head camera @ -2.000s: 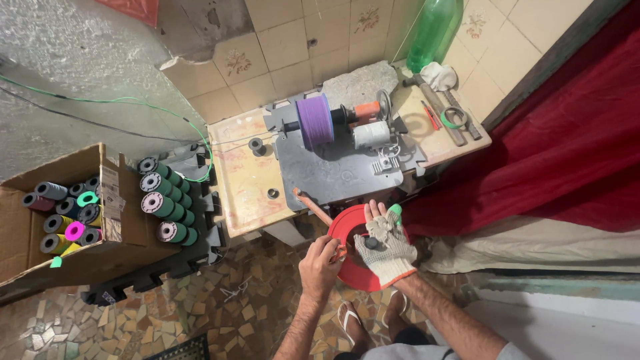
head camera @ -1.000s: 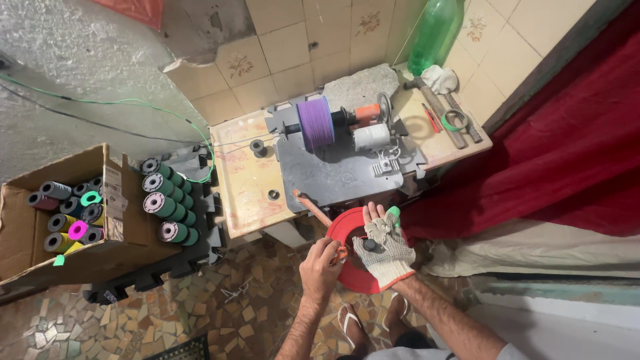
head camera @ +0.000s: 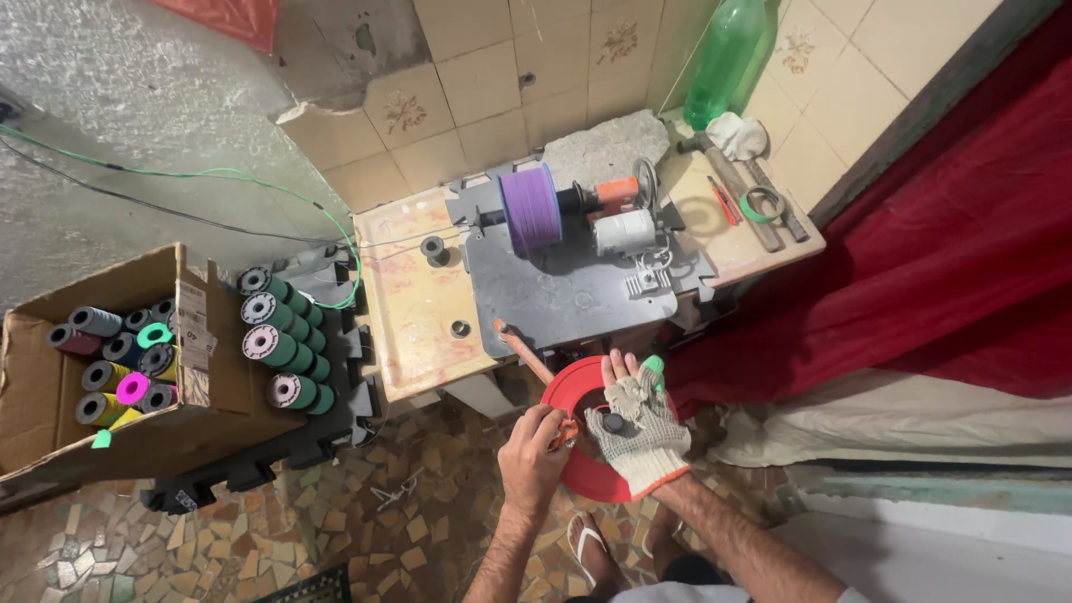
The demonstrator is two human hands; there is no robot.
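Observation:
My left hand point(head camera: 532, 456) has its fingers closed on a small orange piece point(head camera: 567, 433) at the left edge of a round red reel point(head camera: 578, 387). My right hand point(head camera: 641, 431), in a worn pale knitted glove, lies palm up over the reel's right side, fingers extended and a green cover on the thumb. A short dark cylindrical piece point(head camera: 613, 423) shows at its palm; whether the hand grips it cannot be told. An orange bar point(head camera: 523, 350) runs from the table's front edge to the reel. Beyond stands a winding device with a spool of purple thread point(head camera: 533, 208).
A small motor point(head camera: 624, 233), an empty black spool point(head camera: 434, 250), a hammer point(head camera: 737, 188) and green tape point(head camera: 761, 204) are on the table point(head camera: 419, 335). At left are a cardboard box point(head camera: 222, 377) of spools and stacked green spools point(head camera: 289, 356). A red curtain point(head camera: 904, 251) hangs right.

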